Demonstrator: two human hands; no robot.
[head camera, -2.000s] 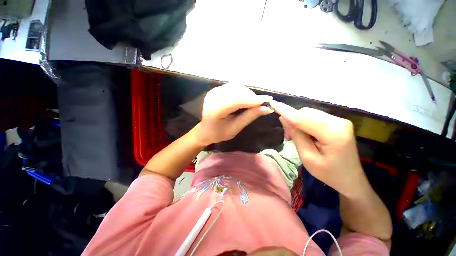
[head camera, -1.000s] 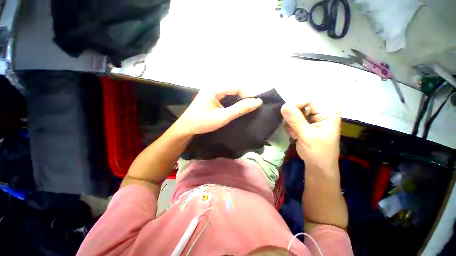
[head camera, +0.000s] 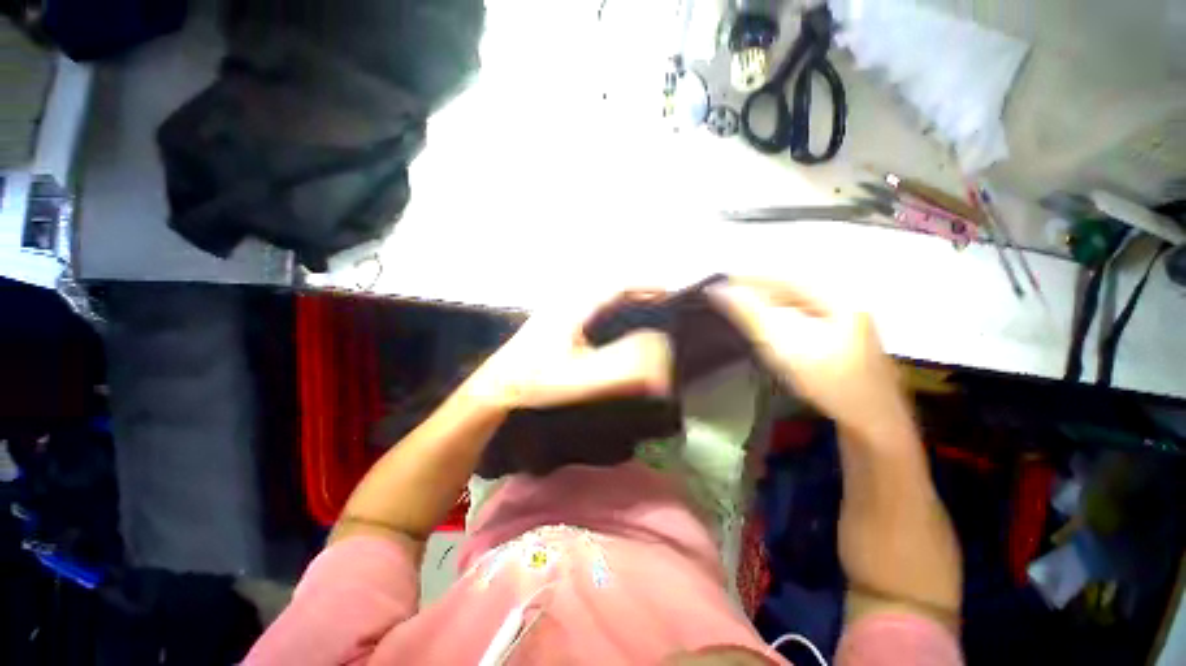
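Note:
A dark garment piece hangs over my lap at the table's front edge. My left hand is closed on it at its left part, with cloth showing above and below the fingers. My right hand, blurred, holds the upper right part near a raised dark edge. The cloth between the hands is folded and blurred. I cannot tell whether a small tool is in my right hand.
A dark cloth heap lies at the table's left. Black-handled shears, a white cloth scrap, a pink-handled tool and thin sticks lie right. A red crate stands below the table edge.
My right hand, apart from the cloth a second ago, now holds its upper right part. The cloth's pointed corner is now folded between my hands. The view has shifted, showing more of the table.

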